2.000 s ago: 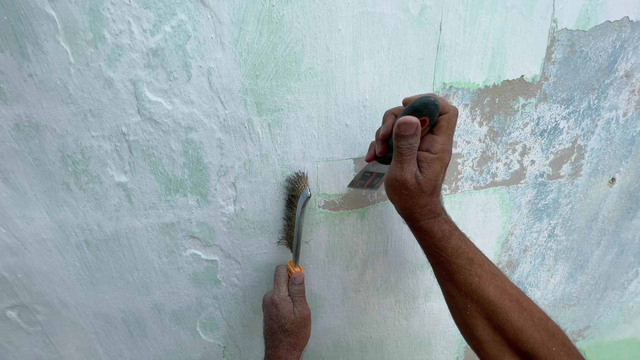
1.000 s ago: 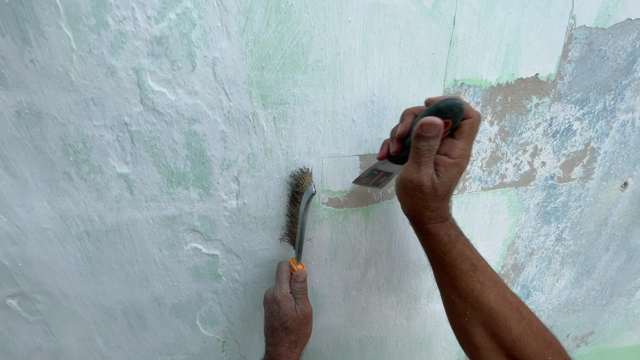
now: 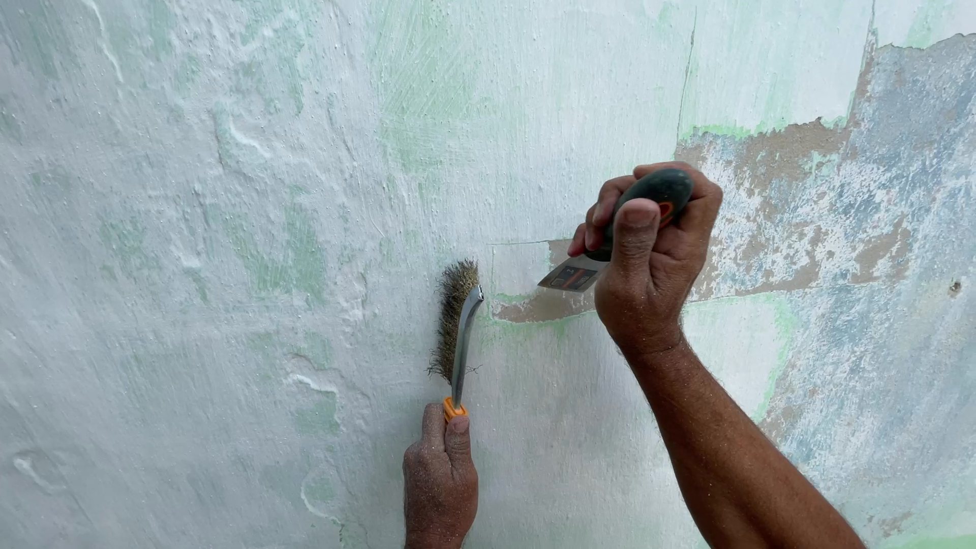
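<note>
My left hand, low in the middle of the view, is closed round the orange handle of a wire brush. The brush stands upright, its worn bristles facing left. My right hand grips the dark, rounded handle of a scraper, whose metal blade points down and left over a strip of bare plaster. Whether the blade edge touches the wall cannot be told. Behind both tools is a painted wall, white with pale green showing through.
Right of my right hand, the paint is stripped to grey-brown plaster and mottled blue-white patches with ragged edges. A small dark hole sits at the far right. Raised, uneven paint ridges mark the left part of the wall.
My right hand with the scraper has shifted slightly relative to the bare strip. My left hand still holds the brush in about the same place.
</note>
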